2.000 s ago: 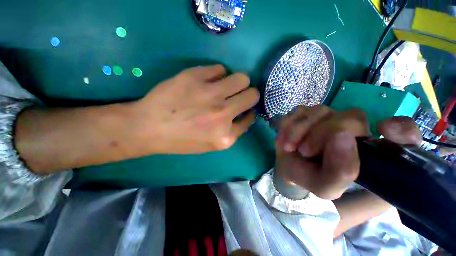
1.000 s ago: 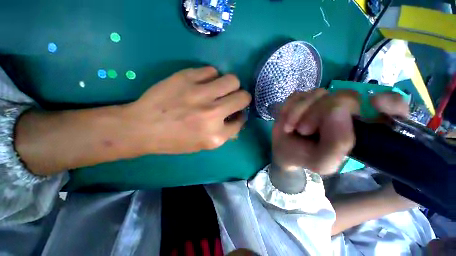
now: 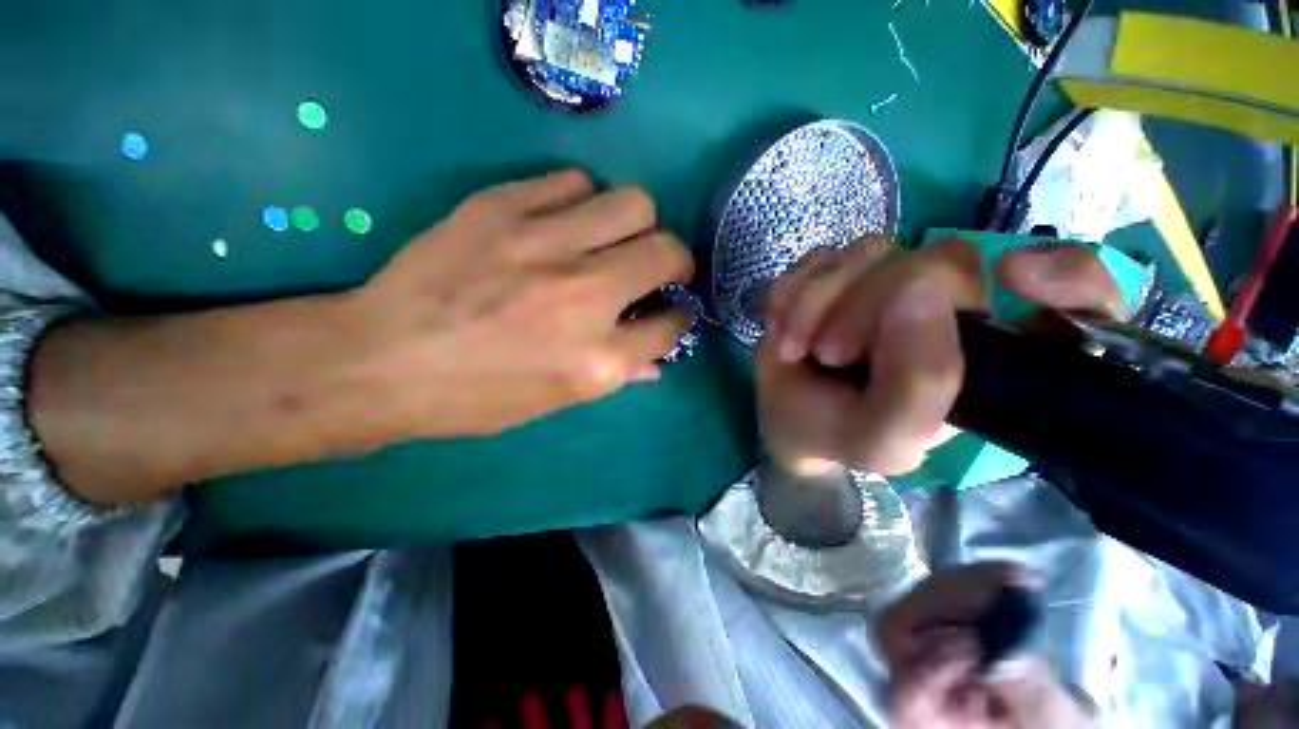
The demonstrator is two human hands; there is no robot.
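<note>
My left hand [image 3: 520, 306] lies palm down on the green mat, fingers curled around a round board-and-housing unit [image 3: 687, 322]. Only the unit's blue and dark right edge shows; the rest is hidden under my fingers. My right hand [image 3: 869, 349] is closed on the thick black electric screwdriver [image 3: 1125, 427], which extends to the right edge. Its tip is hidden by my fingers. The round silver screw tray [image 3: 805, 207] lies between and beyond my hands, its lower right part behind my right hand. Another blue board unit [image 3: 577, 50] lies at the top, cut by the edge.
Several green and blue round stickers [image 3: 304, 218] lie at the left. A teal box [image 3: 983, 456] is partly behind my right hand. Black cables [image 3: 1029, 135], yellow tape [image 3: 1204, 60] and a red thing [image 3: 1254, 285] are at the right. Another person's blurred hand [image 3: 976, 648] holds something dark.
The bench view has shifted slightly left. The unit's edge now shows beside my left fingers. My right hand and screwdriver sit slightly further left. Another person's hand has appeared at lower right.
</note>
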